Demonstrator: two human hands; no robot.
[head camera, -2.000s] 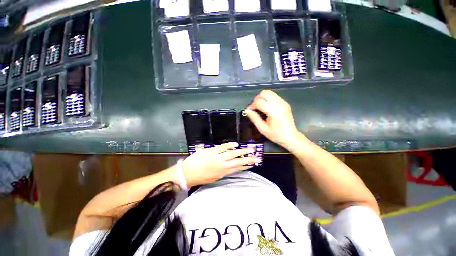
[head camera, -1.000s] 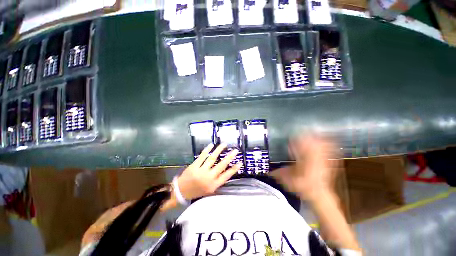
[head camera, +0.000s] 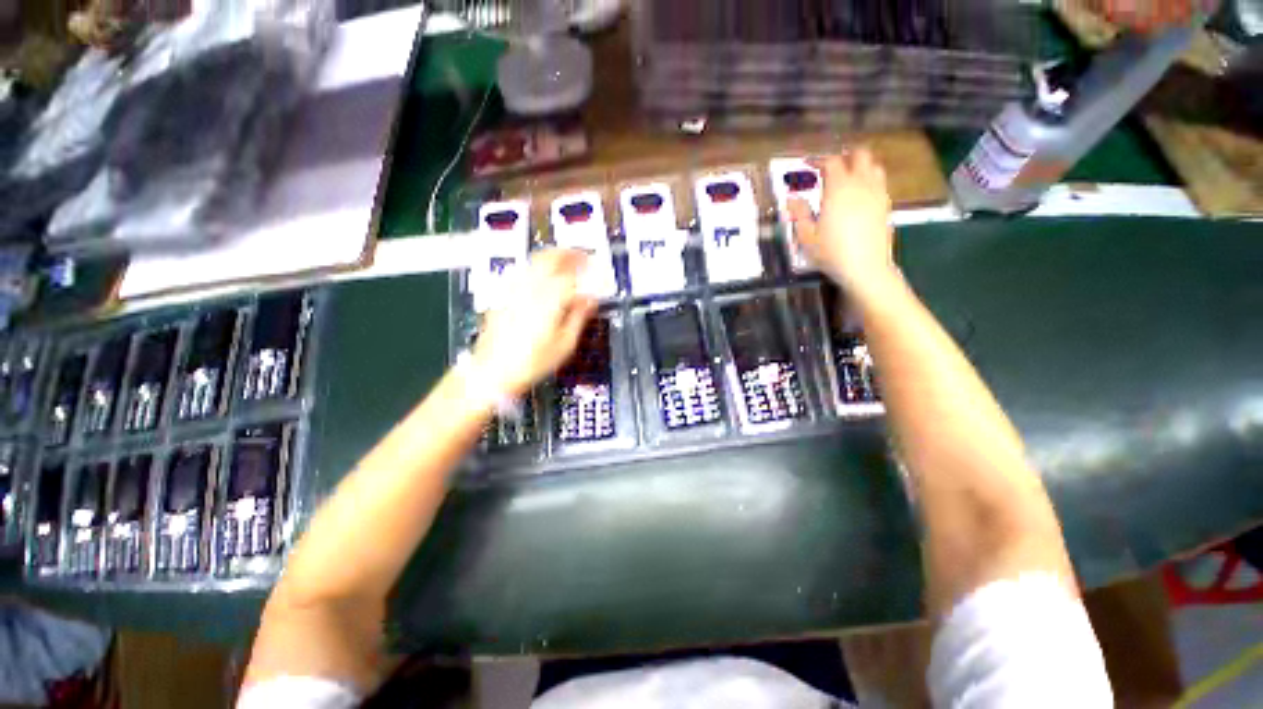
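A clear blister tray (head camera: 665, 446) lies on the green bench. Its back row holds several white phones face down, such as the middle phone back (head camera: 651, 238). Its front row holds several phones face up, such as the middle bar phone (head camera: 683, 367). My left hand (head camera: 538, 321) is over the tray's left part, fingertips at the lower end of the second phone back, partly hiding the leftmost pockets. My right hand (head camera: 848, 222) is at the far right phone back (head camera: 799, 180), fingers over its right side. Whether either hand grips a phone is unclear.
A second phone tray (head camera: 153, 441) lies at the left. Grey plastic bags (head camera: 194, 139) are heaped on a white board (head camera: 333, 166) at the back left. Stacked trays (head camera: 831, 63) stand behind. A bottle (head camera: 1008, 153) stands back right, near a blurred hand.
The view has shifted towards the back of the bench. The three phones from the bench edge are gone from there, and front pockets that showed white slips now hold phones. Both hands have moved to the tray.
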